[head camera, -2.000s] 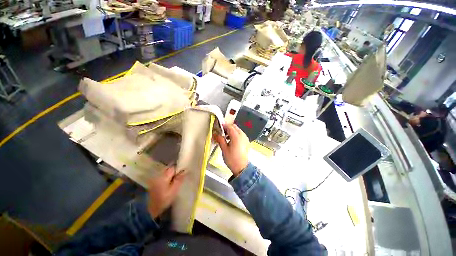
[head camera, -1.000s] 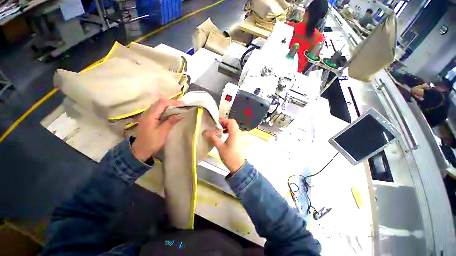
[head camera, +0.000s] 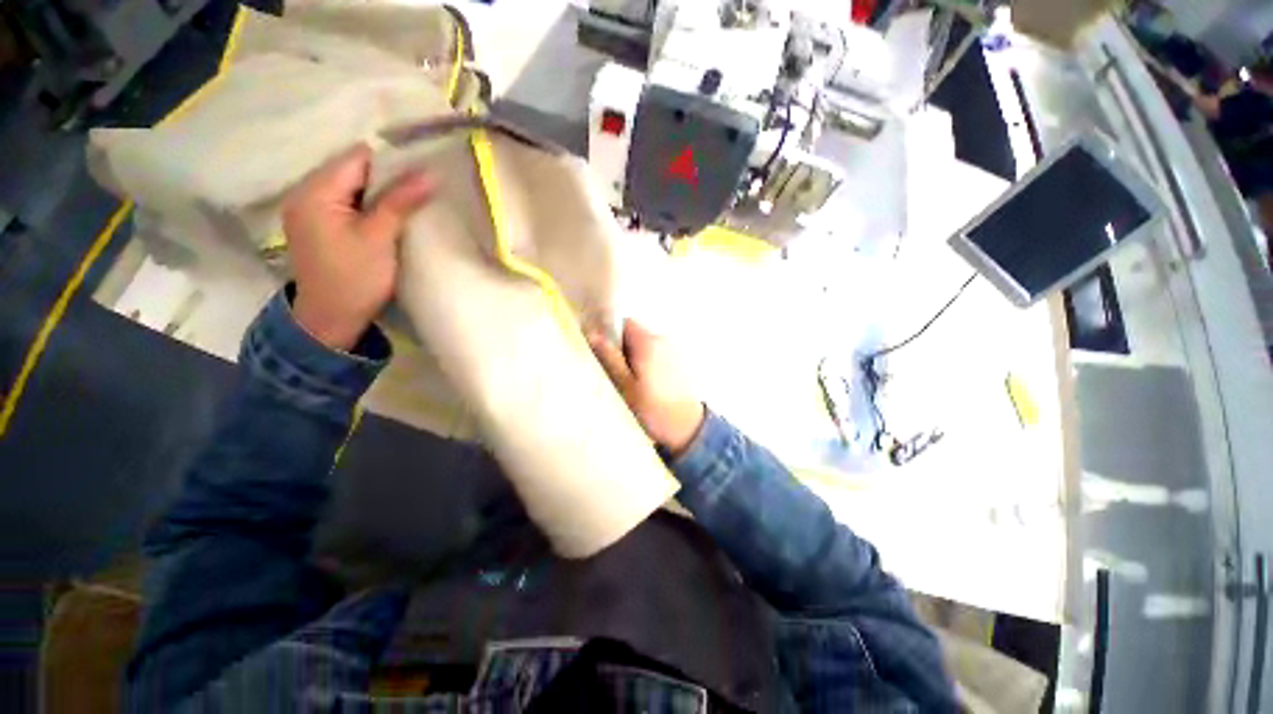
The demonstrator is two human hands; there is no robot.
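Note:
A beige bag body (head camera: pixel 517 377) with yellow binding tape (head camera: pixel 547 286) along its seam lies curved over the table's front edge, its near end above my lap. Its far end is open, showing a dark edge. My left hand (head camera: pixel 342 244) is on the bag body's left side, with thumb and fingers around the fabric. My right hand (head camera: pixel 653 384) holds its right edge beside the yellow tape, fingers partly hidden by the fabric.
Stacked beige bag pieces (head camera: pixel 300 91) lie at the upper left. The pattern sewing machine's dark head (head camera: pixel 687 161) stands ahead, above a yellow frame (head camera: pixel 729 243). A control screen (head camera: pixel 1061 216), dark cord (head camera: pixel 877 398), small metal snips (head camera: pixel 917 446) and a yellow oblong piece (head camera: pixel 1023 399) are on the right.
The view has tipped down and closer. The bag body has turned from hanging nearly straight to a wide diagonal curve. My left hand has moved to its left side; my right hand is lower along the seam.

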